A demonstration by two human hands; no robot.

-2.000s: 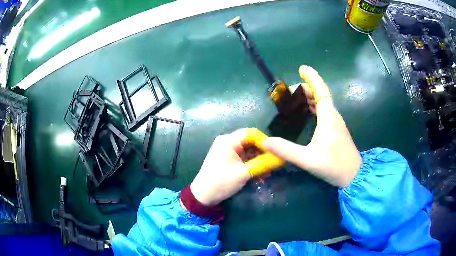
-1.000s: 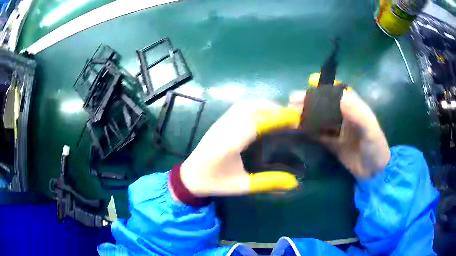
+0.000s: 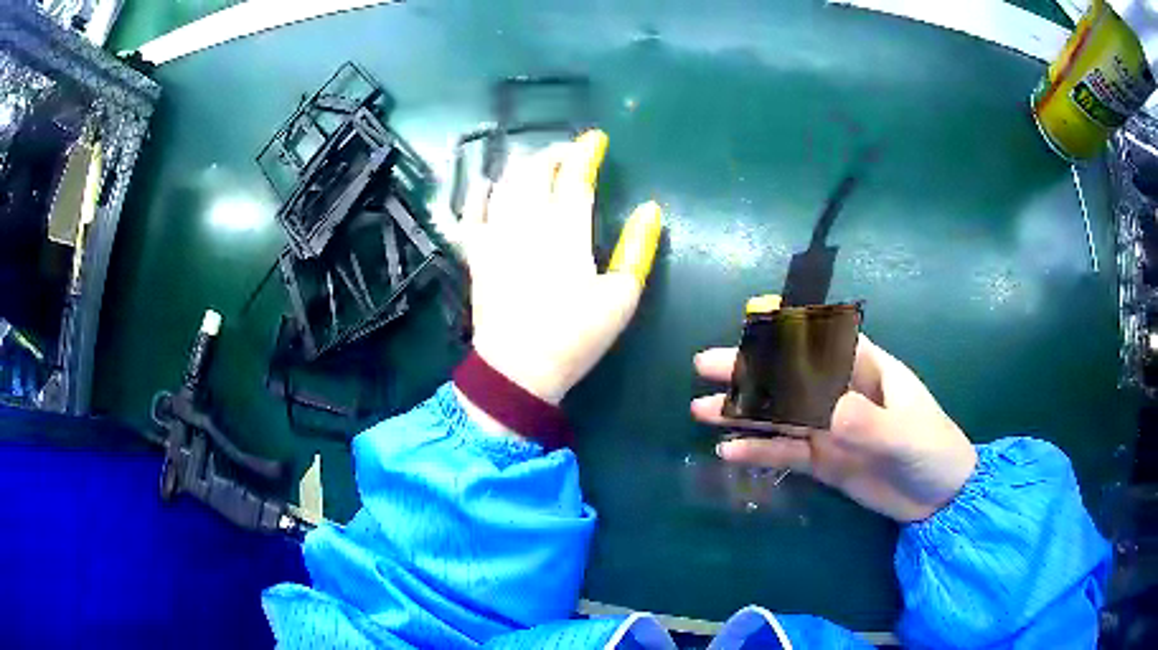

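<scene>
My right hand [image 3: 889, 438] holds an LCD display module [image 3: 800, 368], a glossy dark brown-black rectangle, from beneath and the right. Its dark flex cable [image 3: 825, 229] points up and away over the mat; the far end is blurred. My left hand [image 3: 546, 267], with yellow finger cots on the thumb and a finger, is spread palm down over the mat. Its fingertips are over or beside loose black bezel frames [image 3: 544, 86], which it partly covers; contact cannot be told. A tangled pile of black bezel frames [image 3: 356, 235] lies left of this hand.
A black air blow gun [image 3: 210, 464] lies at lower left beside a blue surface [image 3: 76, 546]. A dark-edged tray [image 3: 121, 216] stands at left. A yellow-green spray can [image 3: 1090, 89] is at upper right, with a thin straw [image 3: 1083, 210] below it. Dark trays line the right edge.
My left hand has moved from near the module, up and left to the loose frames. My right hand still holds the module, now lower and with its face tilted. The view has shifted.
</scene>
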